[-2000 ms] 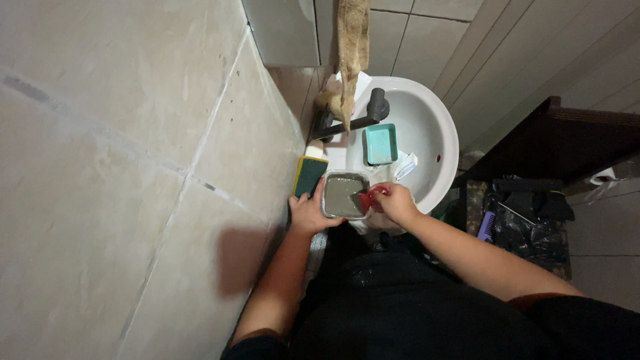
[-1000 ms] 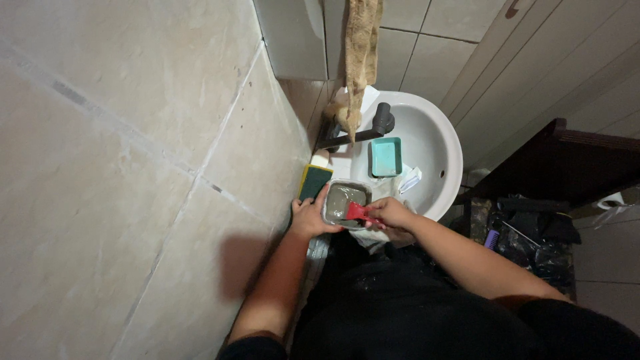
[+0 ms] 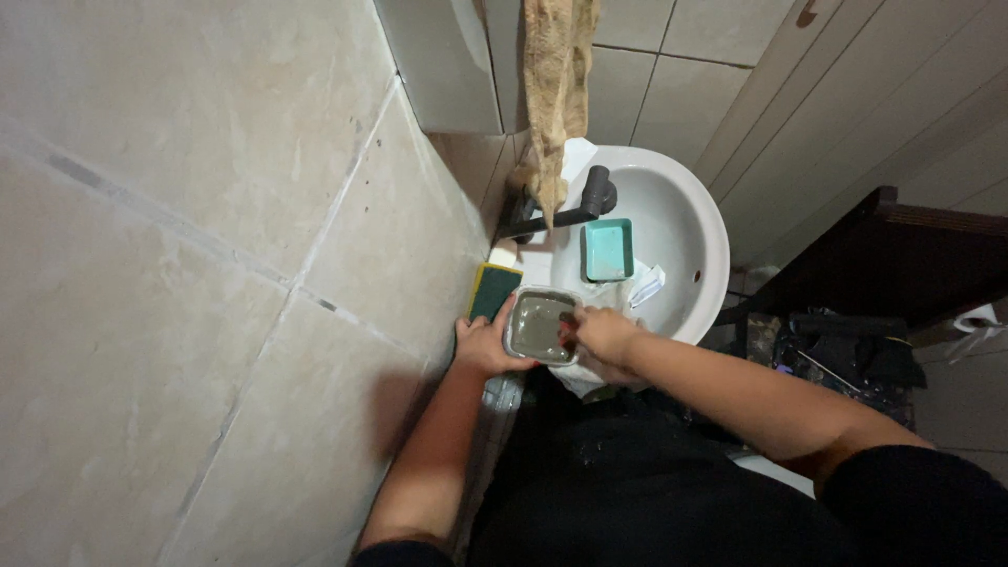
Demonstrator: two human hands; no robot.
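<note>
My left hand (image 3: pixel 486 345) grips the near left side of a square plastic tub (image 3: pixel 513 356) that holds wet grey paste (image 3: pixel 539 319). With its fingers closed, my right hand (image 3: pixel 610 336) holds a small red tool (image 3: pixel 565 331) whose end dips into the paste at the tub's right side; its exact kind is hidden. A green and yellow scouring sponge (image 3: pixel 496 292) lies just beyond my left fingers. Past the tub, a turquoise rectangular container (image 3: pixel 609 250) rests in the white washbasin (image 3: pixel 713 228), next to a crumpled white wrapper (image 3: pixel 649 286).
A dark tap (image 3: pixel 594 197) reaches over the basin, with a stained tan cloth (image 3: pixel 555 87) hanging above it. The tiled wall (image 3: pixel 339 236) rises close on my left. At right are dark wooden furniture (image 3: pixel 882 264) and black plastic (image 3: pixel 846 354) with tools on it.
My right hand and the red tool have shifted within the tub, and less of the tool shows now. My left hand keeps its grip on the tub.
</note>
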